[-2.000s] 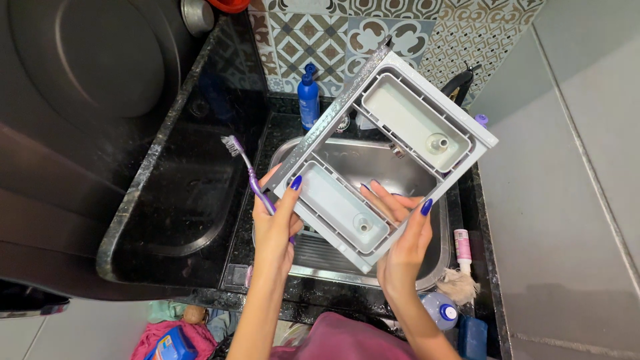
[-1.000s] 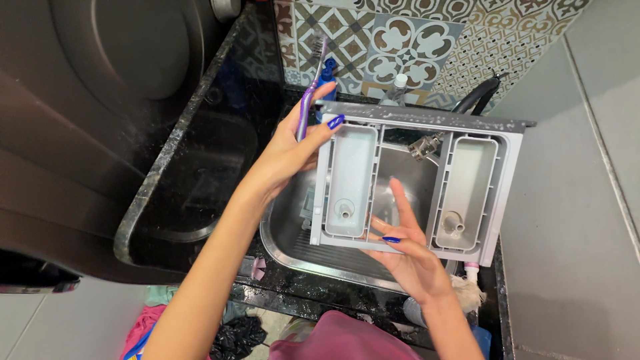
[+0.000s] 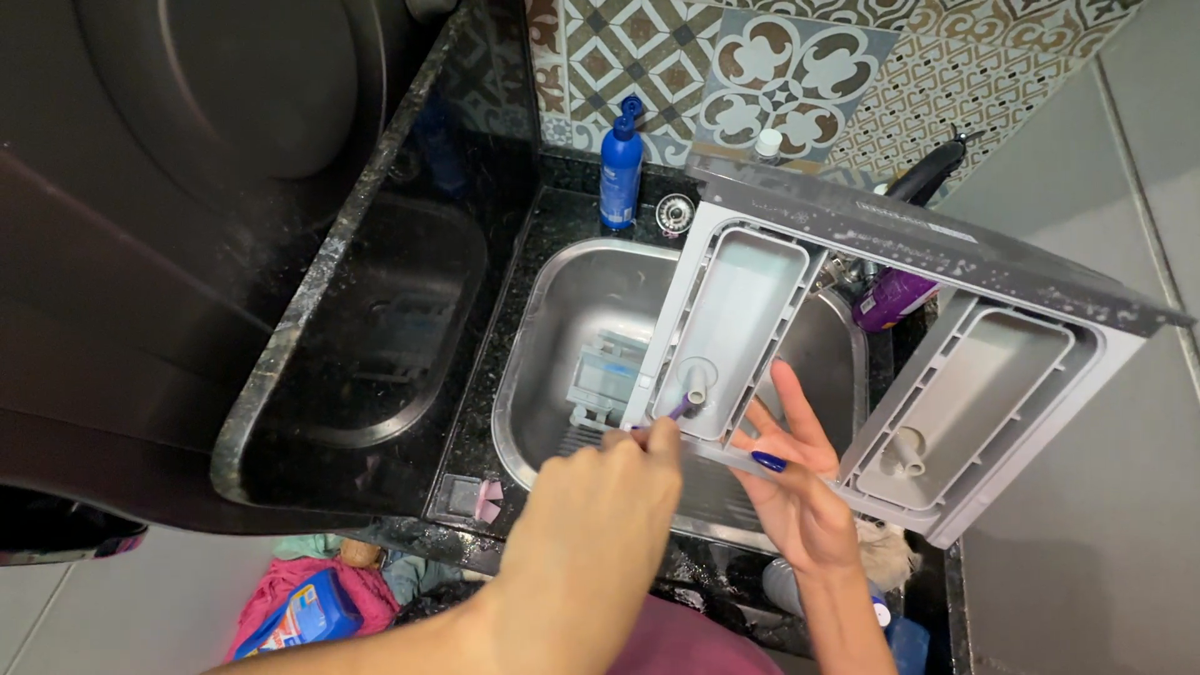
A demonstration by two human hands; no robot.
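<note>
My right hand [image 3: 797,478] grips the lower edge of a white plastic dispenser drawer [image 3: 741,314] with a dark, foam-spotted front panel [image 3: 900,220]. The drawer is tilted above the stainless steel sink [image 3: 562,291] and has two long compartments, each with a short round spout near its lower end. My left hand [image 3: 595,506] is closed around a purple toothbrush [image 3: 682,407], most of it hidden by the fingers; its visible purple part is beside the spout in the left compartment. The toothbrush's bristles cannot be made out.
A light plastic part [image 3: 605,375] lies in the sink. Behind stand a blue bottle [image 3: 621,173], a sink strainer [image 3: 675,214] and a purple bottle [image 3: 895,298]. A small square tray [image 3: 461,497] sits on the black stone counter. Cloths [image 3: 352,591] and a blue package [image 3: 309,614] are at lower left.
My left hand has let go of the drawer's upper left corner and moved down to its lower left, bringing the toothbrush to the left compartment. The drawer is tilted differently, its right side now lower.
</note>
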